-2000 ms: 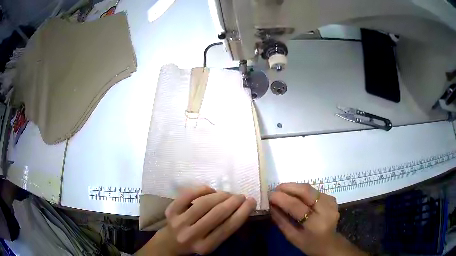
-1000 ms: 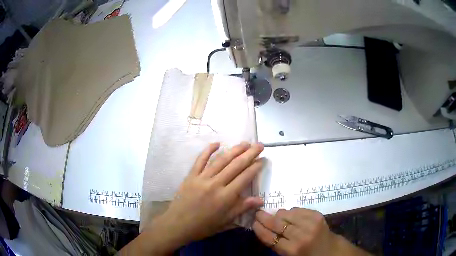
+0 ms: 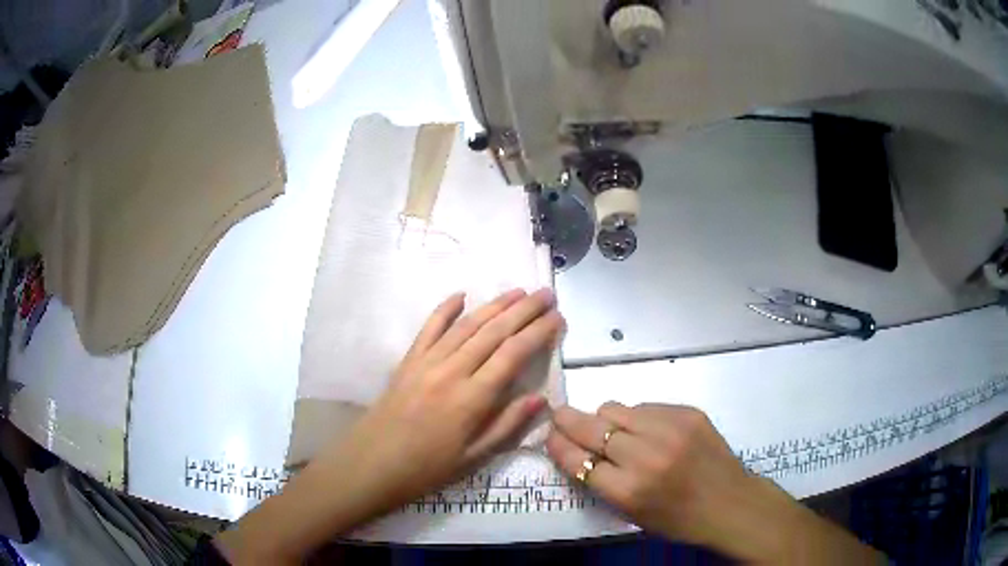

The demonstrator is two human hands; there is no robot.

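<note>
The garment piece (image 3: 376, 276) lies pale side up on the table, its right edge running up to the presser foot (image 3: 539, 210). A tan strip (image 3: 432, 166) with loose threads below it shows near its top, and a tan part shows at its lower left. My left hand (image 3: 464, 370) lies flat on the cloth with fingers spread, fingertips near the right edge. My right hand (image 3: 636, 453) pinches the lower right edge of the cloth between thumb and fingers. The needle tip cannot be made out.
The white sewing machine (image 3: 707, 66) stands at the top right. Thread snips (image 3: 812, 313) and a black phone (image 3: 854, 190) lie on its bed. Stacked tan panels (image 3: 155, 188) lie at left. A printed scale (image 3: 873, 426) runs along the front edge.
My left hand has moved from the cloth's lower end up onto it and spread flat. The cloth has moved up under the machine head. My right hand has taken hold of the lower right edge.
</note>
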